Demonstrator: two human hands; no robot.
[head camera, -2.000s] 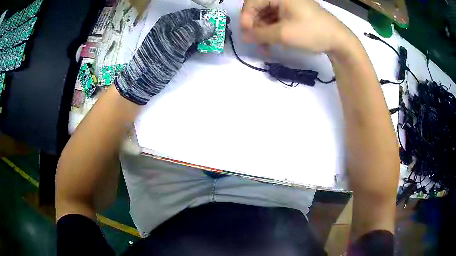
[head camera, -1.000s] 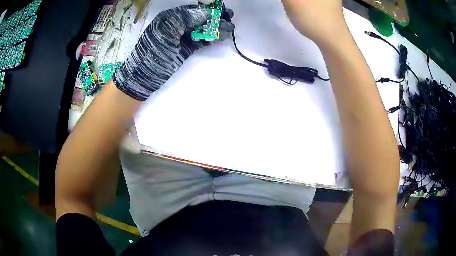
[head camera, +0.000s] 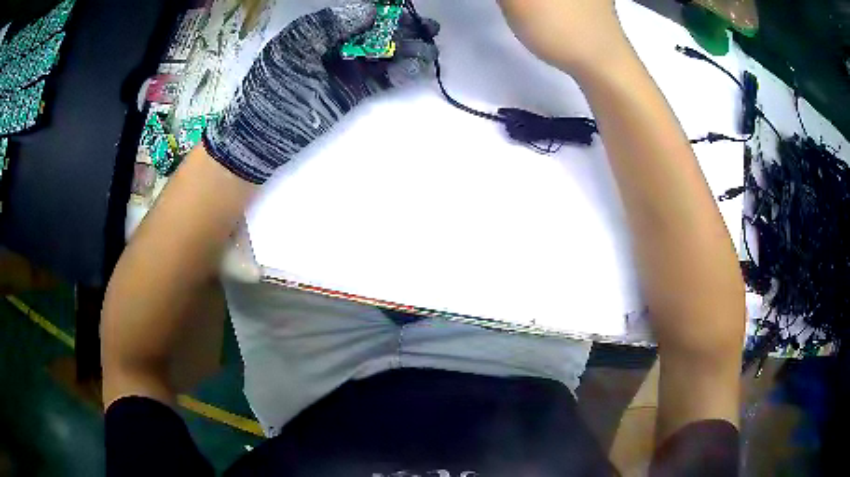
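My left hand (head camera: 322, 79), in a grey-black knitted glove, holds a small green circuit board (head camera: 375, 35) near the top edge of the view. A black DC cable (head camera: 550, 128) runs from beside the glove to a tied bundle lying on the white paper. The cable's thin end is hidden at the glove. My bare right hand (head camera: 559, 19) is cut off by the top edge; only its back and wrist show, and its fingers are out of the picture.
White paper (head camera: 438, 214) covers the work surface over my lap. A large black cable pile (head camera: 806, 247) lies at the right, with several plugs beside it. Loose green boards (head camera: 177, 140) lie left of the paper. Board rows (head camera: 28, 70) stand on the black surface (head camera: 79, 140) at far left.
The board in my left hand has moved up and left and is tilted differently. My right hand has gone up, its fingers leaving the picture, then a little left. The cable bundle has shifted slightly.
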